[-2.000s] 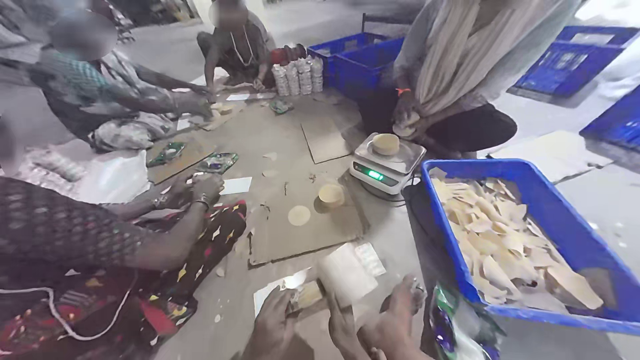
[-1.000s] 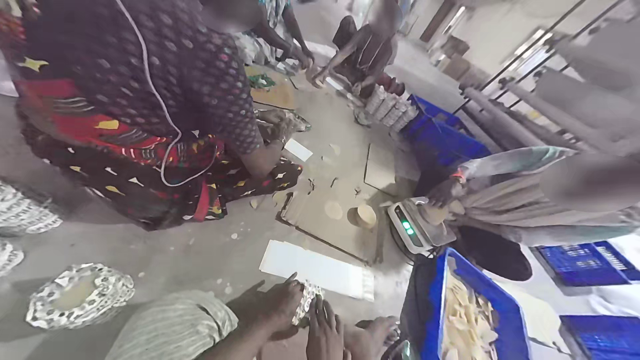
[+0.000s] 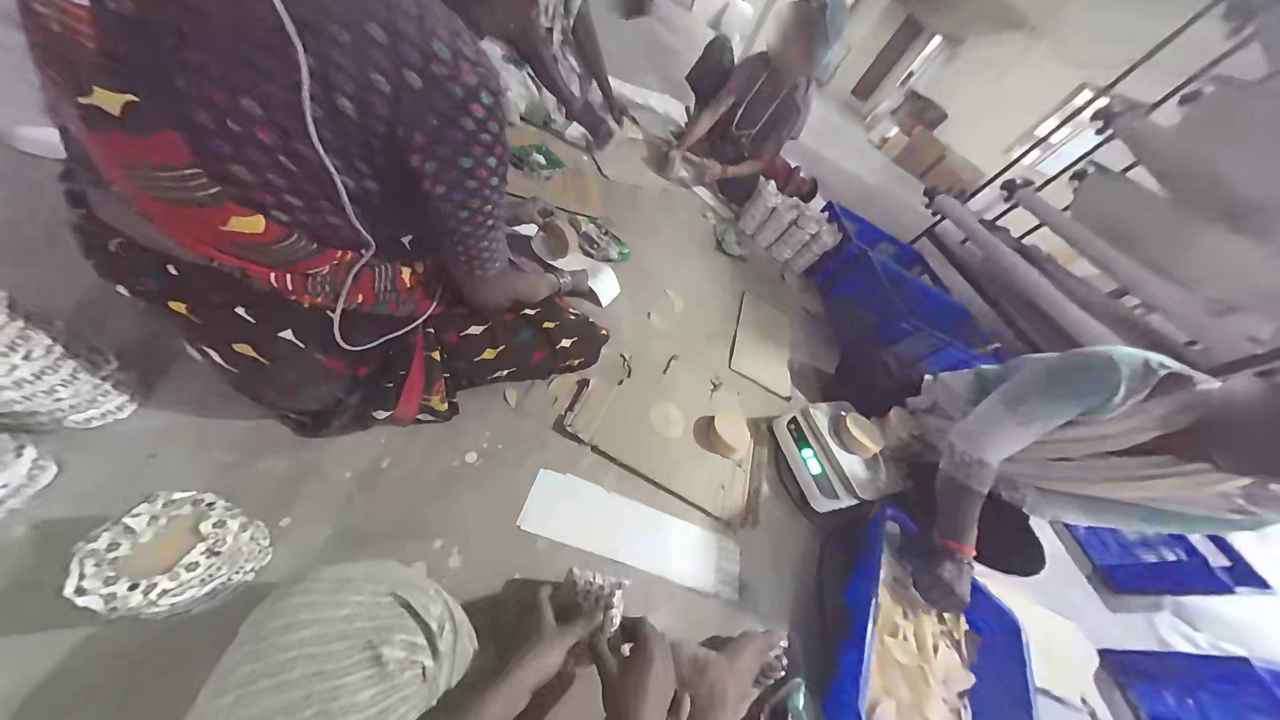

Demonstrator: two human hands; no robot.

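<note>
My left hand (image 3: 555,625) and my right hand (image 3: 640,660) are together at the bottom centre, both on a small patterned wrapped packet (image 3: 598,590). Just beyond them a long white paper strip (image 3: 630,530) lies on the floor. Farther off, a cardboard sheet (image 3: 640,440) bears a stack of thin round discs (image 3: 722,436) and one flat disc (image 3: 667,419). To its right stands a digital weighing scale (image 3: 815,455) with another disc stack (image 3: 858,434) on its pan, near a co-worker.
At lower right a blue crate (image 3: 1000,640) holds pale broken pieces (image 3: 915,650), with a co-worker's hand (image 3: 940,580) over it. A co-worker in patterned cloth (image 3: 330,200) sits at left. Wrapped stacks (image 3: 785,225) stand at the back. A round patterned bundle (image 3: 165,552) lies at lower left.
The loose white sheet between my hands two seconds ago is no longer there; my hands hold a patterned packet. The co-worker at right has put a hand into the blue crate. The view has turned.
</note>
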